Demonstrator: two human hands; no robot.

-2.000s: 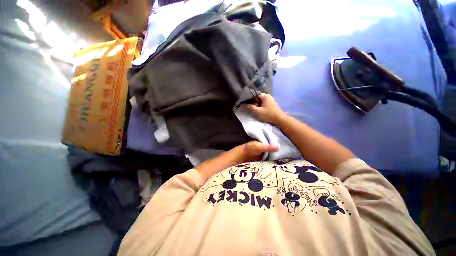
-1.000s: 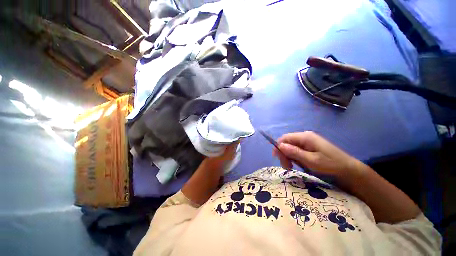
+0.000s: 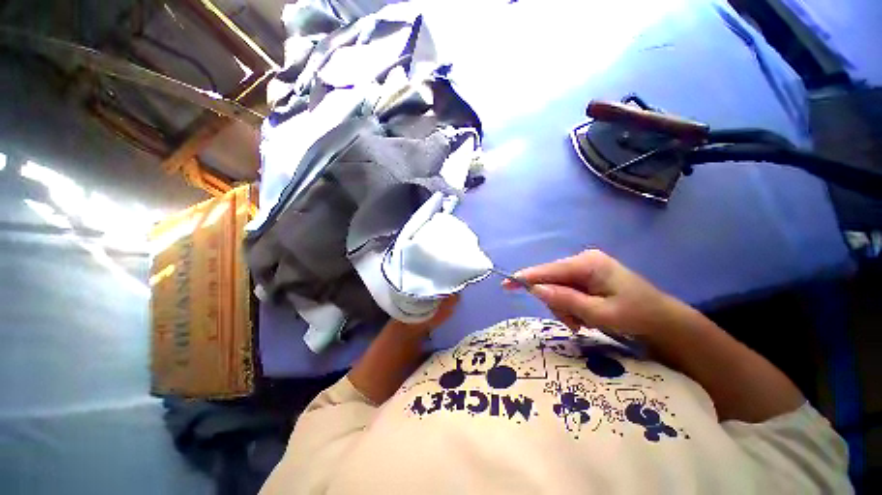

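A dark grey garment (image 3: 309,232) with pale inner faces lies heaped on the table. Its near end holds a white rounded pad-like piece (image 3: 437,259) facing up. My left hand (image 3: 445,311) is mostly hidden beneath this white piece and supports it from below; its fingers do not show clearly. My right hand (image 3: 590,290) pinches a thin dark tool (image 3: 511,278) between thumb and fingers, with its tip at the right edge of the white piece. Whether the tip touches the cloth, and the tool's exact kind, I cannot tell.
A steam iron (image 3: 633,150) with a red-brown handle and thick black hose stands at the right on the blue-violet table cover (image 3: 745,227). A cardboard box (image 3: 203,295) stands at the left, with a dark cloth heap (image 3: 218,430) below it. Wooden frames are behind, upper left.
Since two seconds ago, the white piece has come up over my left hand and my right hand has left the cloth. In the last second the tool's tip moved to the white edge.
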